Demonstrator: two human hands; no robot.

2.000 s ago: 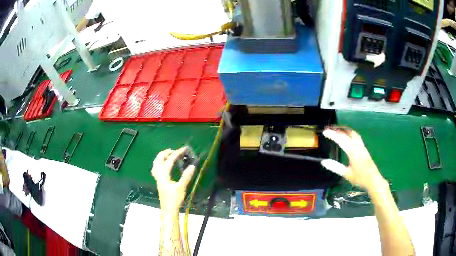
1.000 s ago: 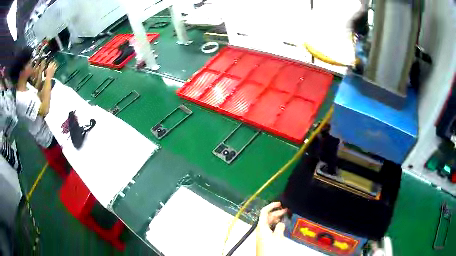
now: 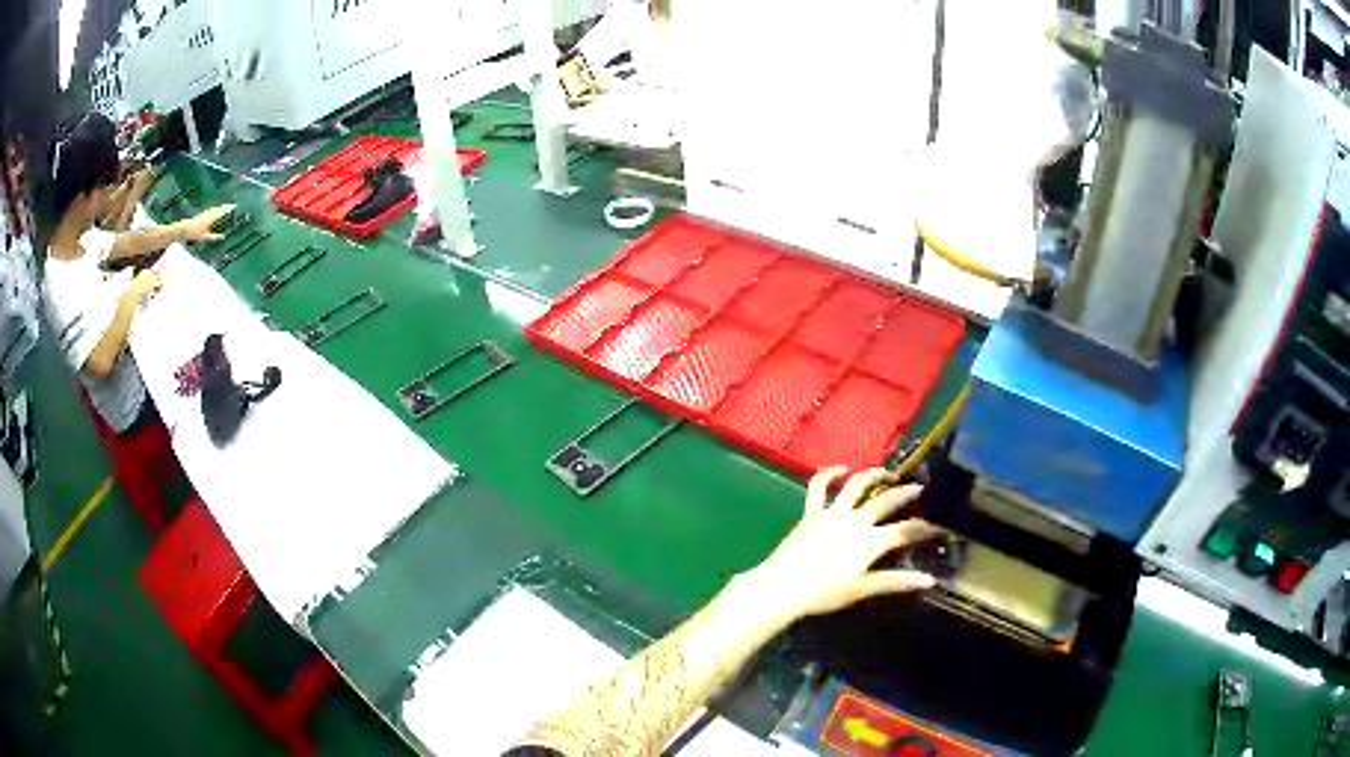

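Observation:
My left hand (image 3: 847, 550) reaches in from the bottom, fingers spread, over the left end of the black press bay (image 3: 888, 669). A small dark part (image 3: 936, 556) shows between its thumb and fingers, at the end of the gold-tan nest (image 3: 1022, 595); I cannot tell if it is gripped. The blue press head (image 3: 1073, 429) is above the nest with a gap. The red-orange button panel (image 3: 888, 732) is cut off by the bottom edge. A phone frame (image 3: 581, 470) with a camera block lies on the green surface left of the press. My right hand is not in view.
More phone frames (image 3: 456, 379) lie in a row towards the far left. A red tray (image 3: 740, 348) lies behind them. A person (image 3: 92, 281) sits at the far left. The control box (image 3: 1285, 444) stands right of the press; another frame (image 3: 1232, 713) lies below it.
My left hand has moved from the button panel's left side up over the bay. The other hand has left the view. The frames have shifted left relative to the red tray.

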